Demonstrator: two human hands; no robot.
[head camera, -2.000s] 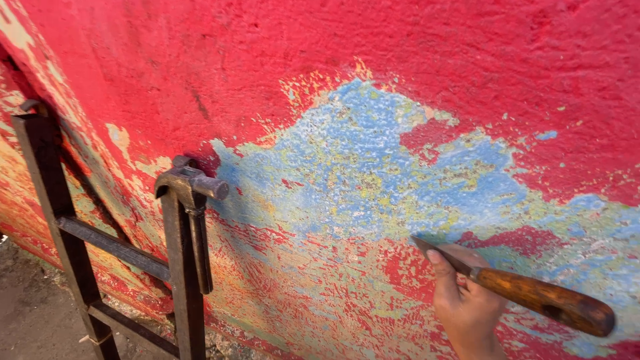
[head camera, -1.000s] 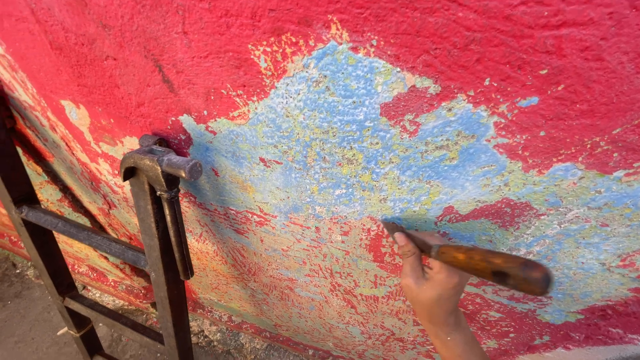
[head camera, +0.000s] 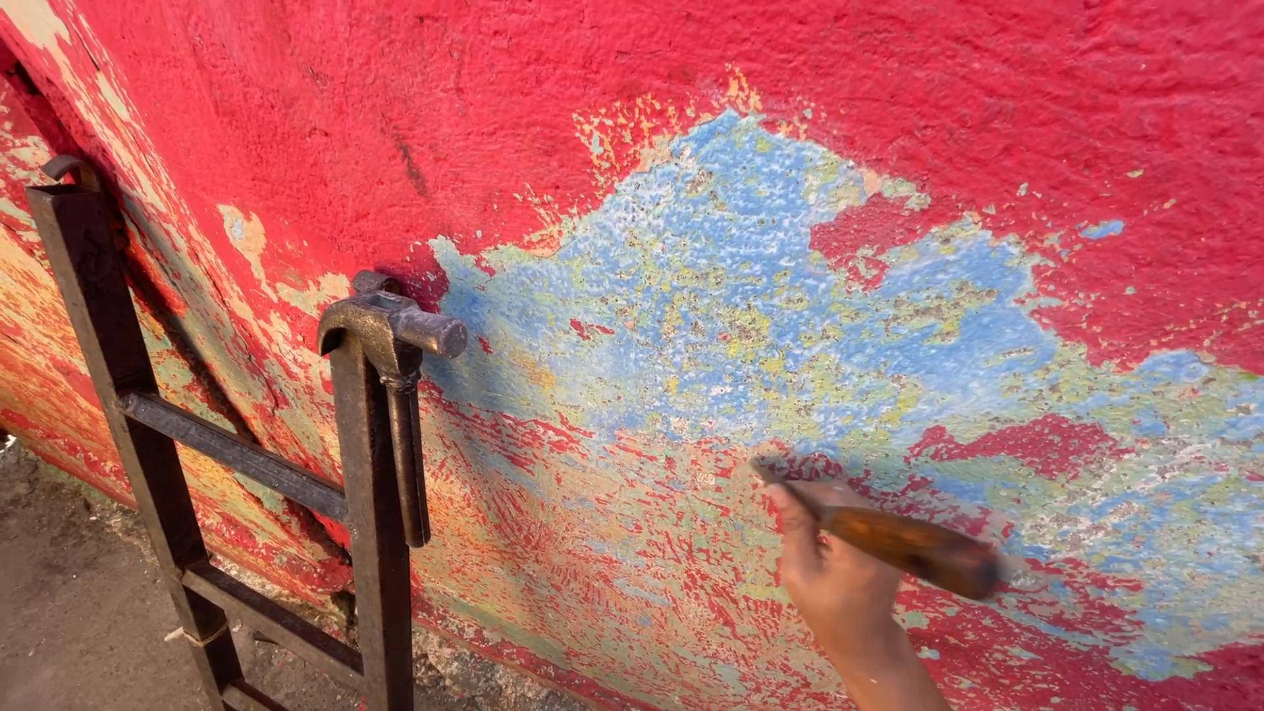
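My right hand (head camera: 839, 573) grips a scraper (head camera: 894, 543) with a brown wooden handle, near its dark metal blade. The blade's tip meets the painted wall (head camera: 632, 553) just below a large blue patch (head camera: 731, 267), where red paint is flaked over pale green and tan layers. The handle points to the lower right and is blurred. My left hand is outside the view. A claw hammer (head camera: 395, 331) hangs by its head on the top of a dark metal ladder's right rail, its handle hanging down along the rail.
The dark metal ladder (head camera: 370, 494) leans at the wall on the left, its rungs tilted in view. Bare ground (head camera: 69, 583) lies at the lower left, along the wall's foot. Red paint covers the upper wall, and a dark crack runs behind the ladder.
The blade's tip has moved off the lower edge of the blue patch, down and left along the wall, with my right hand still around the tool. The hammer hangs as before.
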